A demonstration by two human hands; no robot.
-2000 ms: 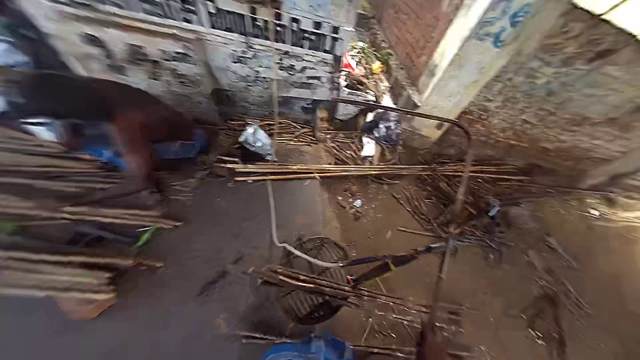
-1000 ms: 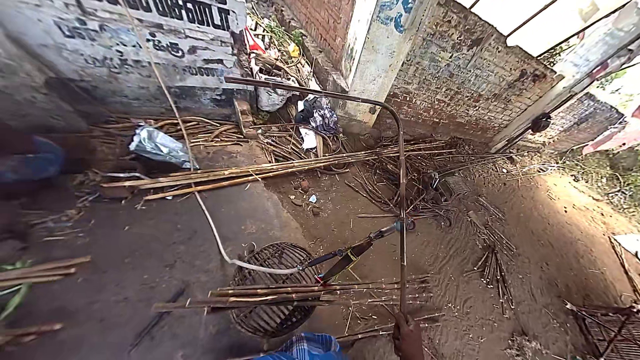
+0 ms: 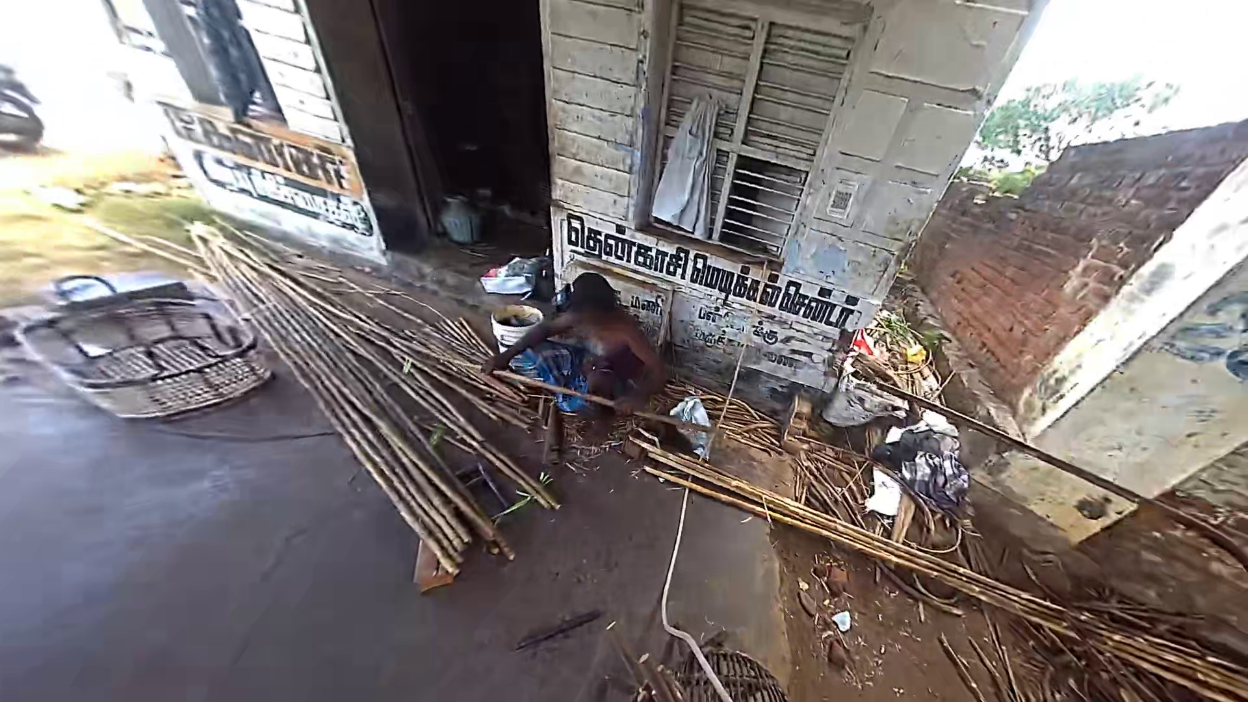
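Neither my left hand nor my right hand shows in the head view. A long thin rod (image 3: pixel 1024 450) crosses the right side, its lower right end cut off by the frame edge; what holds it is hidden. At the bottom edge the top of a round woven basket (image 3: pixel 733 675) shows, with stick ends (image 3: pixel 648 673) beside it. A pale rope (image 3: pixel 673 585) hangs down to that basket. Long cut sticks (image 3: pixel 838 531) lie on the ground right of the middle.
A person (image 3: pixel 609 341) sits by the wall, holding a long stick in both hands. A large pile of long sticks (image 3: pixel 331 380) lies to the left, beyond it a wide woven basket (image 3: pixel 146 361). A white bucket (image 3: pixel 515 327) stands behind the person. Cloth and plastic (image 3: pixel 926 463) lie near the wall.
The view has swung left and up, bringing the seated person and wide basket into view. The hand at the bottom of the earlier frame, on the bent rod, is out of view.
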